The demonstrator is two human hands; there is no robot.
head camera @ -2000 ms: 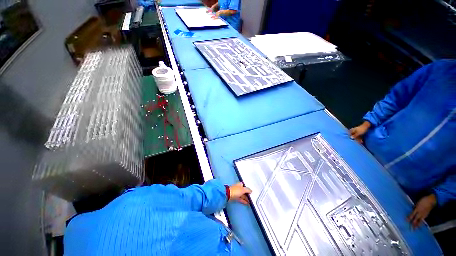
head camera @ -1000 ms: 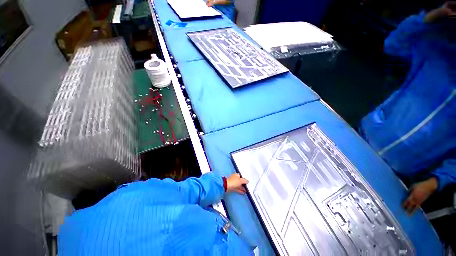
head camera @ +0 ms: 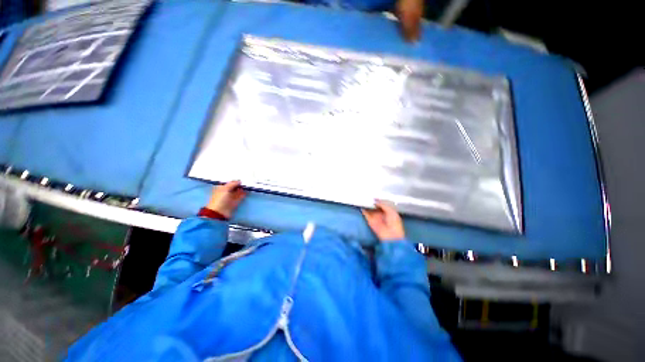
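A large silver back panel with a black edge lies on the blue conveyor padding in front of me. Glare and blur hide much of its surface detail. My left hand, with a dark red band at the wrist, is on the panel's near edge toward its left corner. My right hand is on the same near edge, near the middle. The fingers of both hands are at the edge, with the tips partly hidden.
A second back panel lies on the padding at the upper left. A coworker's hand is at the far side. The conveyor side rail runs along my side. A green work mat with red wire leads is at the lower left.
My view has turned to the right and now faces the near panel squarely. My right hand has come into view on the panel's near edge. My left hand remains at the edge.
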